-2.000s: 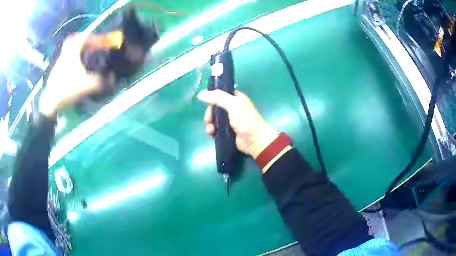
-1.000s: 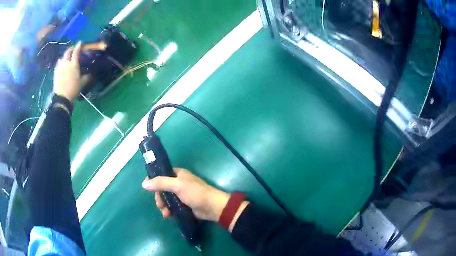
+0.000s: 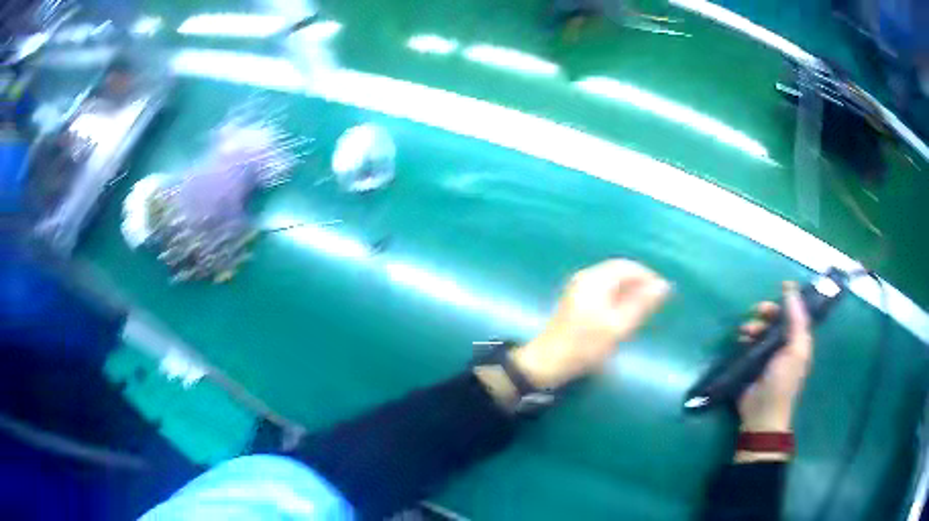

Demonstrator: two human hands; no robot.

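Note:
My right hand [image 3: 779, 366] is wrapped around the black electric screwdriver [image 3: 749, 351] at the right, its bit end pointing down and left, its pale label at the upper end. My left hand [image 3: 601, 315] is left of it over the green bench; it is blurred, its fingers look curled, and I cannot tell whether it holds anything. The purple-white lead bundle [image 3: 219, 188] lies at the left, blurred. A pale tape roll or ring [image 3: 364, 159] lies to the right of the bundle.
A small dark pile, perhaps screws [image 3: 381, 244], lies below the ring. A white edge strip [image 3: 509, 135] crosses behind the bench, with a green conveyor surface [image 3: 652, 61] beyond. A dark blurred module-like object [image 3: 856, 137] is at the upper right. A metal frame stands at the left.
The view has swung left. My left hand has left the black module beyond the white strip and is now over the bench. My right hand still holds the screwdriver.

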